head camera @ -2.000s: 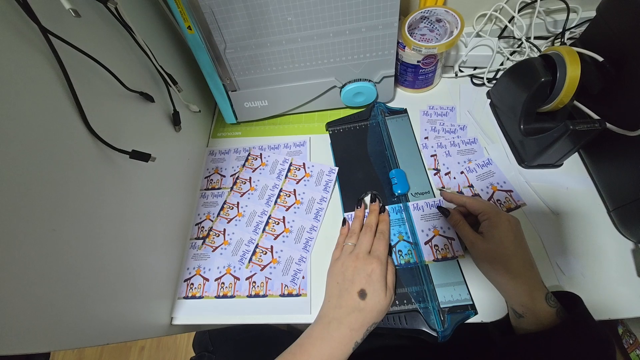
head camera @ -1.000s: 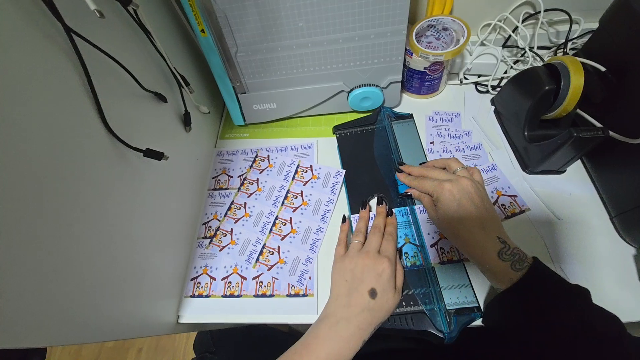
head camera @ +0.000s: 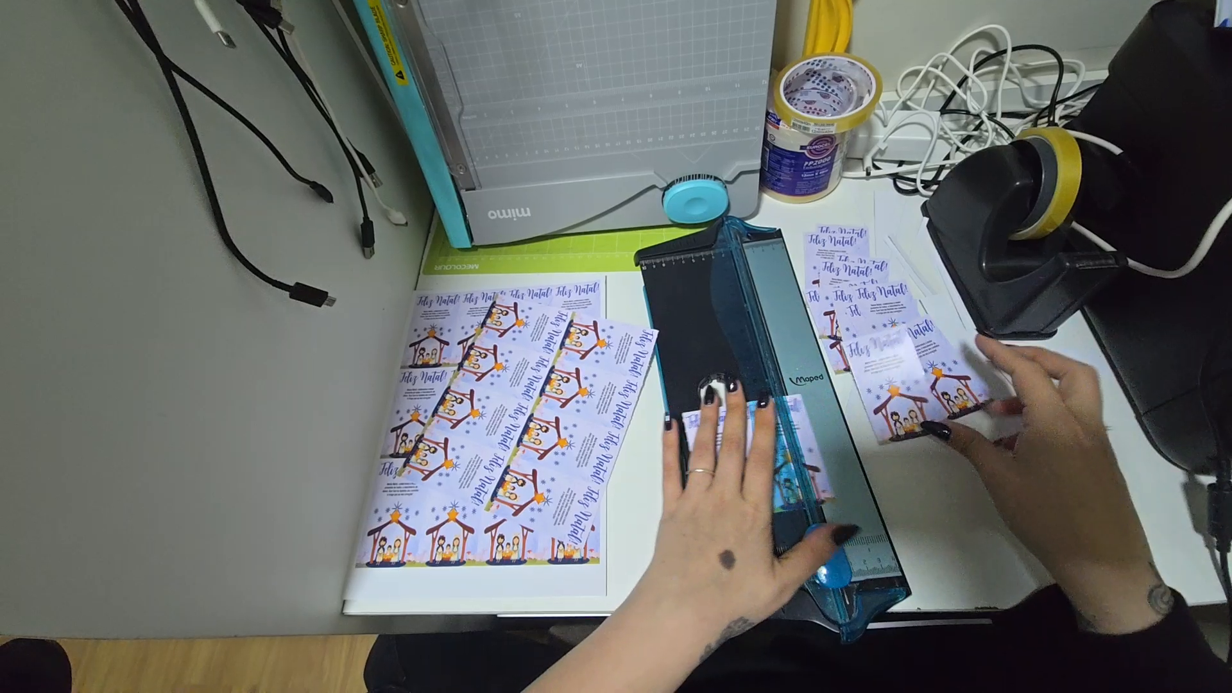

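A Maped paper trimmer [head camera: 688, 318] lies at the centre, a printed card strip [head camera: 807, 443] under its clear blue rail. My left hand [head camera: 727, 510] is spread flat on the strip and trimmer bed, its thumb beside the blue cutter slide [head camera: 834, 566] near the rail's lower end. On the right, my right hand [head camera: 1039, 452] pinches a small cut card [head camera: 881, 371] with a nativity picture, at its lower right corner. That card overlaps a fanned group of cut cards [head camera: 876, 303]. Printed card strips and sheets [head camera: 529, 433] lie overlapped left of the trimmer.
A grey mimo paper trimmer [head camera: 616, 115] stands at the back over a green mat [head camera: 568, 252]. Rolls of tape [head camera: 807, 159] are stacked beside it. At the right are a black tape dispenser [head camera: 1020, 241] and tangled white cables [head camera: 953, 106]. Dark cables [head camera: 197, 159] hang at the left.
The cutter slide has moved from the upper part of the rail to near its lower end. My right hand has left the slide and moved right, onto a small card by the fanned group.
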